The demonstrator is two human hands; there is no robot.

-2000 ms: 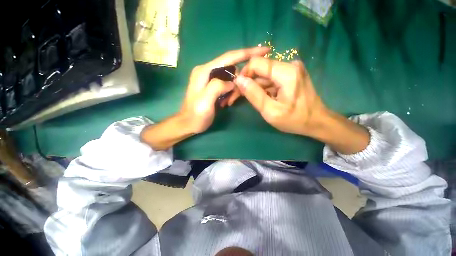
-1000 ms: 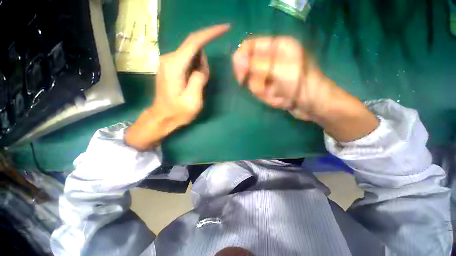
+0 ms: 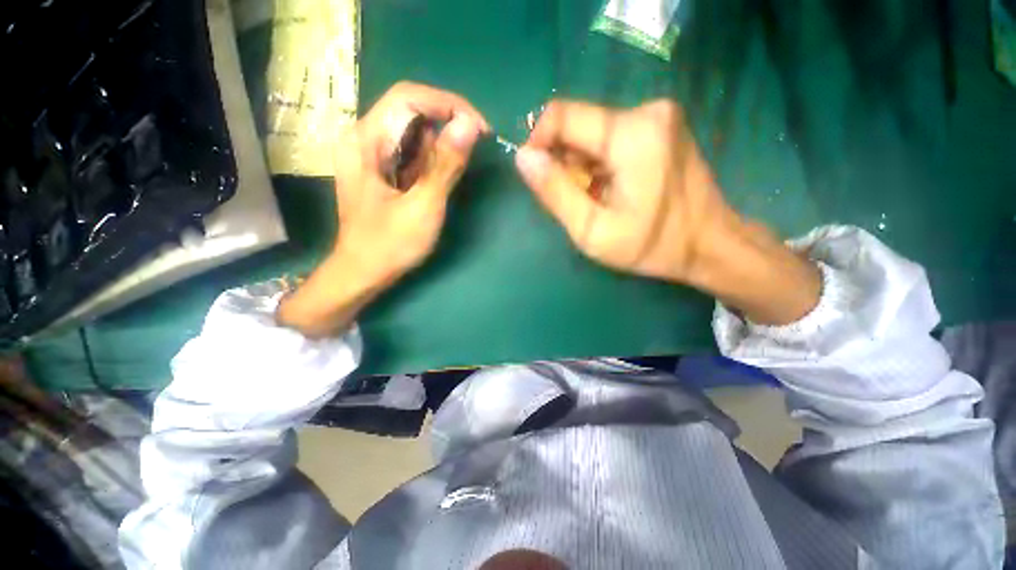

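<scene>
My left hand [image 3: 396,184] is raised over the green mat with the small dark module [image 3: 410,150] held in its curled fingers, mostly covered. Its thumb and index tips meet near a thin silvery tool tip [image 3: 505,144]. My right hand [image 3: 624,184] holds this fine tool, its tip pointing left towards my left fingertips. An orange-yellow handle [image 3: 582,173] shows inside the right fist. Whether a tiny gold part sits at the tip is too small to tell. The gold pieces on the mat are mostly hidden behind my right hand.
A black blister tray [image 3: 111,156] with a pale edge lies at the left. A pale yellow strip [image 3: 314,89] lies beside it. A small clear bag with a green edge [image 3: 641,22] lies at the top. The mat's front edge runs just before my lap.
Since one second ago, my left index finger has bent in to meet the thumb, and the tool tip now shows between the hands. Since two seconds ago, the hands have moved apart.
</scene>
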